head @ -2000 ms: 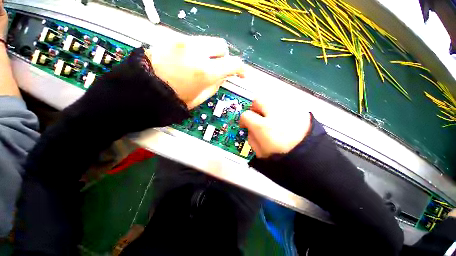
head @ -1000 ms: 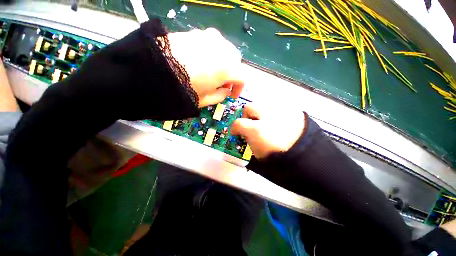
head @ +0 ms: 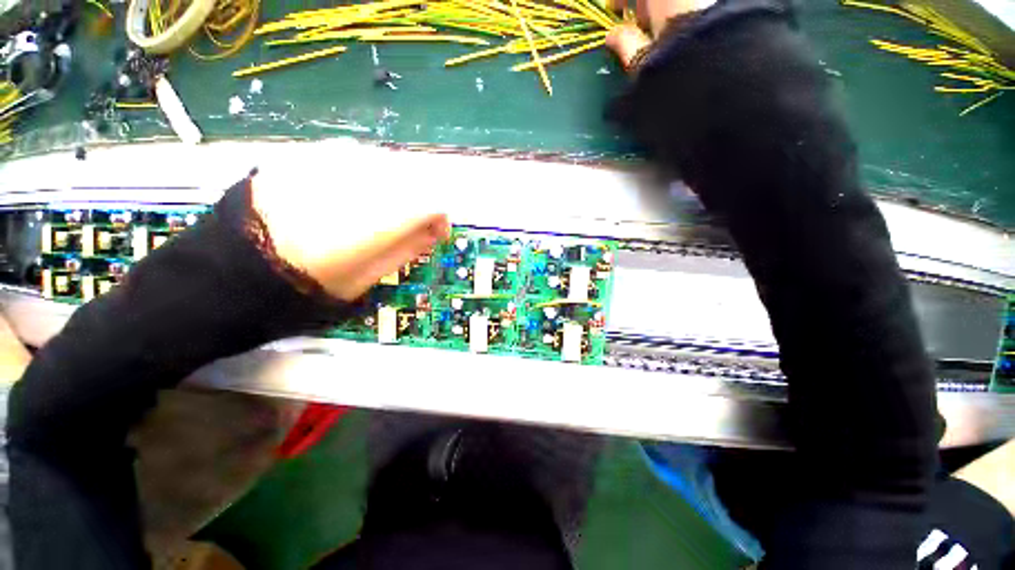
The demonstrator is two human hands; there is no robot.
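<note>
A green circuit board panel (head: pixel 523 317) with pale transformers lies on the conveyor in front of me; thin yellow wires cross parts of it. My left hand (head: pixel 362 228), washed out by glare, is over the panel's left part and upper rail, fingers pointing right; whether it holds anything cannot be told. My right hand (head: pixel 640 33), cut off by the top edge and partly behind its sleeve, is at the right end of the yellow wire pile (head: pixel 445 20). Its fingertips are at the wires, but a grip cannot be made out.
Silver rails (head: pixel 445 395) run along the conveyor. Another panel (head: pixel 78 239) is left, partly behind my sleeve; a panel edge shows far right. A tape roll (head: pixel 173 25), a white tube (head: pixel 178 109) and small dark parts lie upper left. More yellow wires (head: pixel 946 50) lie upper right.
My right hand has left the panel and moved up to the wire pile. My left hand remains over the panel. The view has turned, showing the tape roll and more of the panel.
</note>
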